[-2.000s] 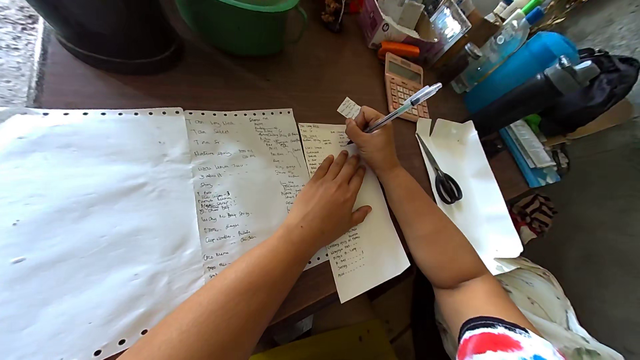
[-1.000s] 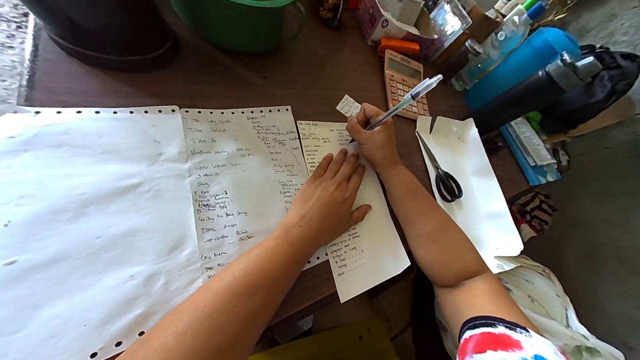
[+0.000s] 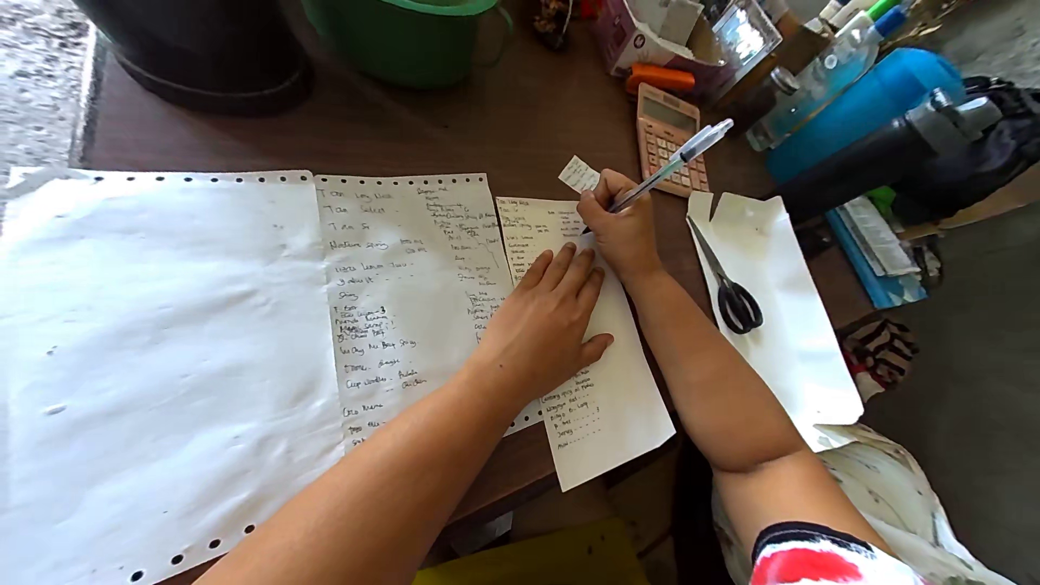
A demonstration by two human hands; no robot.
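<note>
My right hand (image 3: 624, 227) grips a clear ballpoint pen (image 3: 682, 156), its tip on a narrow sheet of paper (image 3: 621, 390) that bears handwritten lines. A small written paper slip (image 3: 579, 174) sticks out by the fingers of that hand. Flat on the same sheet lies my left hand (image 3: 552, 317), fingers slightly spread, just left of the right hand. Under and beside the left forearm is a larger handwritten sheet (image 3: 382, 309) with punched edges, joined to a mostly blank one (image 3: 162, 325) on the left.
Black-handled scissors (image 3: 738, 305) rest on white paper (image 3: 800, 325) at the right. Behind stand a pink calculator (image 3: 668, 134), an orange object (image 3: 660, 79), a blue bottle (image 3: 877, 106) and a black bottle (image 3: 861, 158). A green bucket (image 3: 406, 41) and a dark container (image 3: 203, 49) stand at the far left.
</note>
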